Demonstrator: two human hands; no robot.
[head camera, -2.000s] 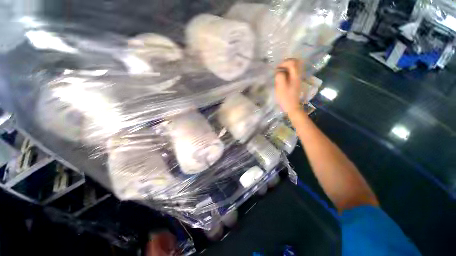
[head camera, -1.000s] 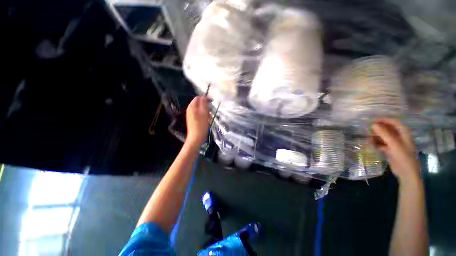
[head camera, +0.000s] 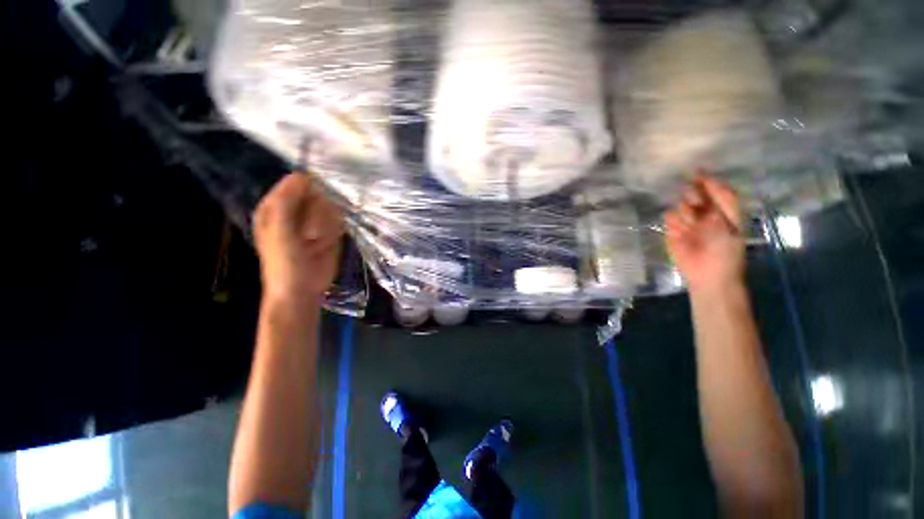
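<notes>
Clear stretch film (head camera: 476, 228) wraps a rack of stacked white reels (head camera: 517, 112) in front of me. My left hand (head camera: 299, 238) is closed on the film at the rack's left side, where its folds run together; a thin dark rod tip shows just above the fingers. My right hand (head camera: 704, 238) is raised at the lower edge of a blurred, beige-white reel stack (head camera: 699, 96), fingers curled close to the film. Blur hides whether they grip it.
Smaller reels (head camera: 545, 280) sit lower on the rack. A loose film end (head camera: 612, 322) hangs below. Dark green floor (head camera: 486, 370) with blue lines, my feet in blue shoes, and a dark area (head camera: 111, 253) at left are in view.
The view has turned since the first frame, bringing both hands into clear view. In the last second, the hands and the rack have shifted left and up in the picture.
</notes>
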